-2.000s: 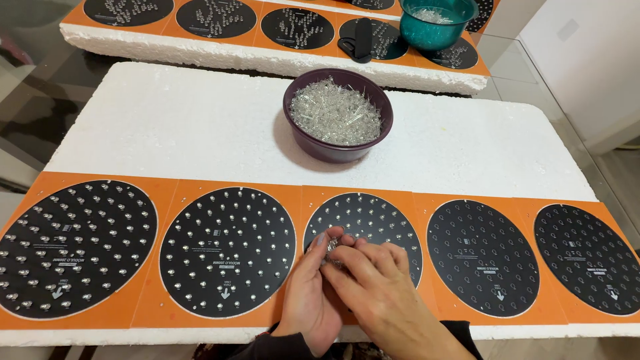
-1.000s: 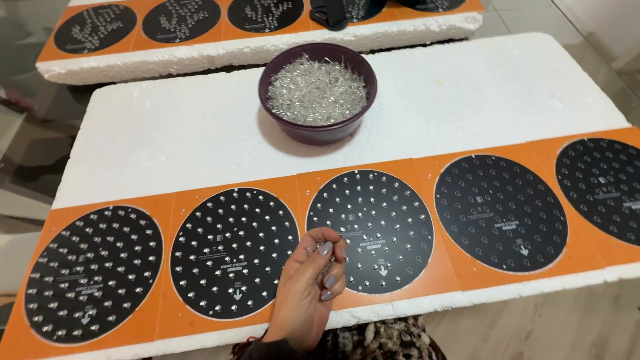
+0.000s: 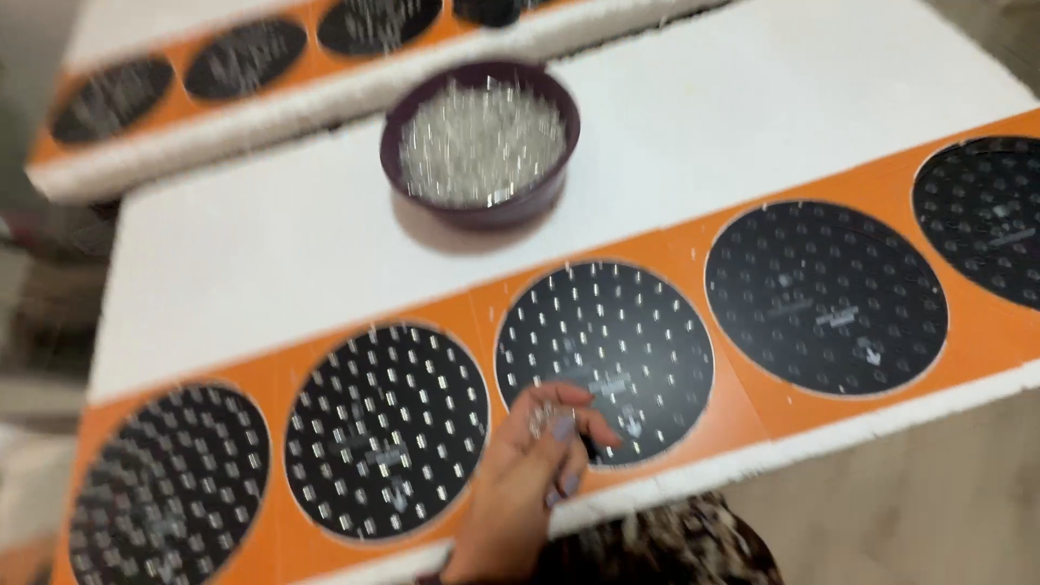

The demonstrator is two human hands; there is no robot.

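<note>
My left hand [image 3: 532,463] is half curled around a few small clear pieces [image 3: 548,418], over the lower left edge of the middle black disc [image 3: 601,349]. That disc bears rows of small shiny pieces. My right hand is out of view. To the left, two more black discs [image 3: 386,431] [image 3: 171,487] carry similar shiny pieces. The disc on the right [image 3: 825,301] shows outlined marks and a white arrow. Behind them stands a dark purple bowl [image 3: 479,215] heaped with small clear pieces [image 3: 483,142]. The picture is blurred.
The discs lie in an orange strip [image 3: 743,406] along the front of a white foam slab [image 3: 715,122]. A further disc [image 3: 995,215] is cut off at the right. Behind, a second foam slab [image 3: 244,134] holds more discs in orange sheets.
My right hand was beside my left over the middle disc two seconds ago and has gone out of view. My left hand stays near that disc. The view has tilted and shifted.
</note>
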